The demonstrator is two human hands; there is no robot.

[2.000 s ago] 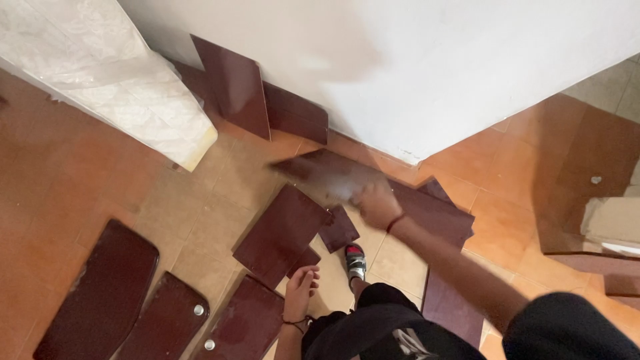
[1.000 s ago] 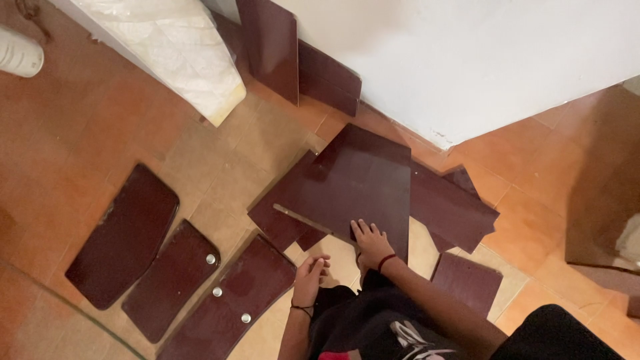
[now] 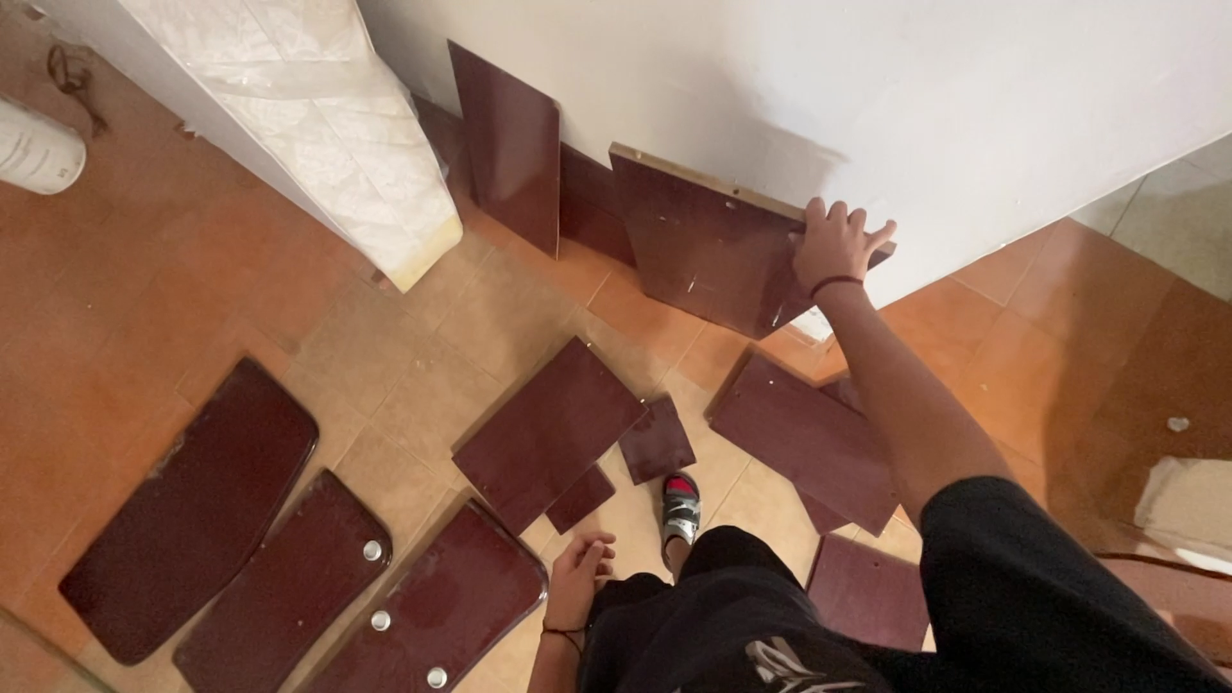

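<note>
My right hand [image 3: 835, 245] grips the top edge of a dark maroon wooden panel [image 3: 707, 241], which stands tilted against the white wall. That panel has small holes and a pale, unfinished top edge. My left hand [image 3: 582, 568] hangs low with its fingers curled and holds nothing. Nearest to it lie a rounded maroon panel with round metal fittings [image 3: 462, 587] and a rectangular maroon panel [image 3: 551, 433]. A small square panel [image 3: 657, 441] lies just ahead of my sandaled foot [image 3: 680, 510]. Another rectangular panel [image 3: 804, 433] rests below my right forearm.
Two more rounded panels [image 3: 192, 510] [image 3: 289, 587] lie on the tiled floor at left. A tall maroon panel [image 3: 510, 144] leans on the white wall [image 3: 924, 106]. A plastic-wrapped object [image 3: 318, 115] stands upper left, near a white cylinder [image 3: 34, 149]. Another panel [image 3: 869, 592] lies lower right.
My right hand has moved the large panel from above the floor pieces to the wall, where it now stands tilted. The floor panels it covered show again. My left hand stays low.
</note>
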